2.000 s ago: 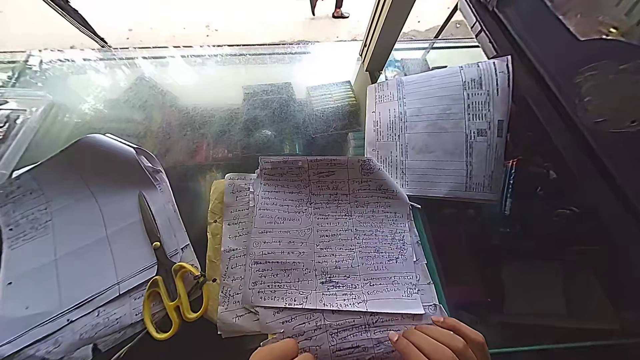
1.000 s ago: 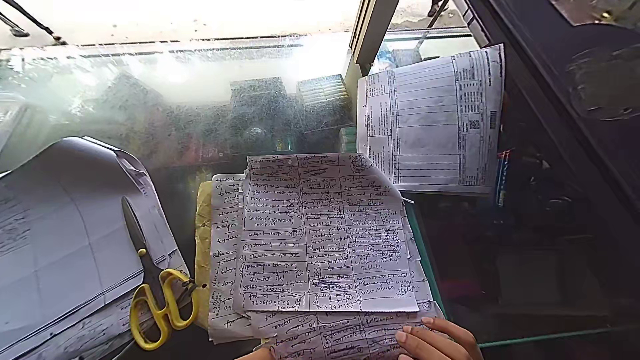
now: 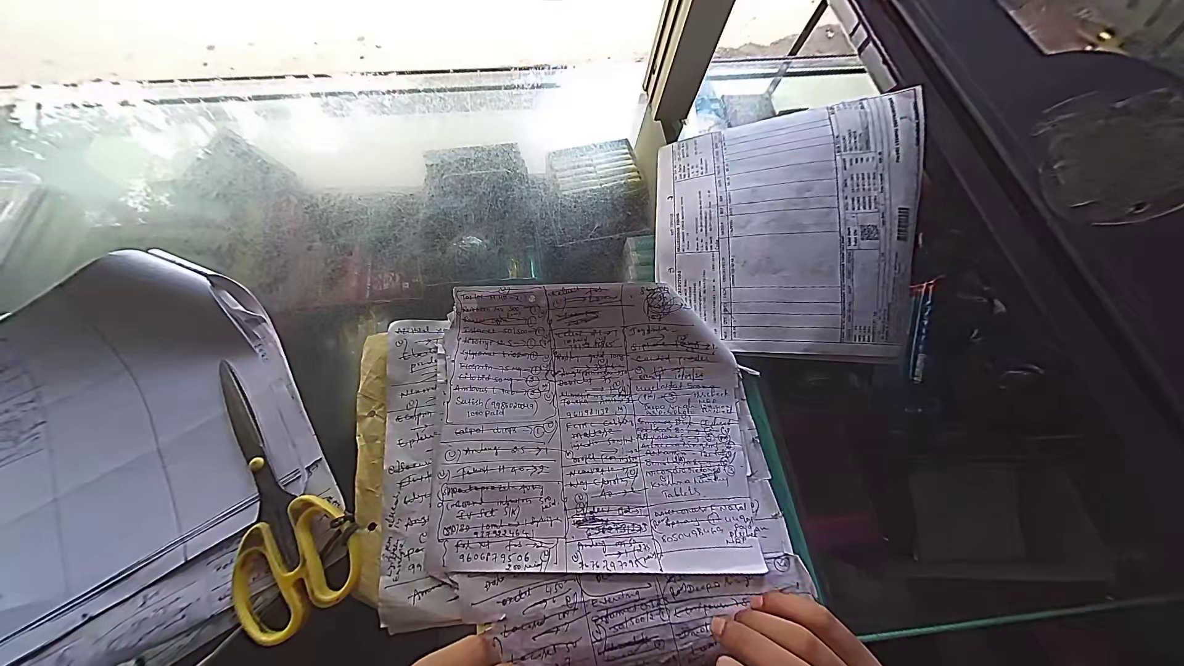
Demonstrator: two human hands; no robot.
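Note:
Several sheets covered in handwriting lie stacked in front of me on a glass counter. My right hand rests its fingertips on the lower right part of a lower sheet. At the bottom edge, my left hand touches the lower left of that sheet; most of it is out of view, so its grip is hidden. A yellowish, worn sheet shows under the stack's left side. Scissors with yellow handles lie closed on the left, partly over a pile of white papers.
A printed form lies at the back right, with pens beside it. Boxes show through the dusty glass. A metal frame post stands behind. The green glass edge runs along the lower right.
The view has shifted somewhat. Less of my left hand shows than two seconds ago. The stack, scissors and printed form keep their places on the counter.

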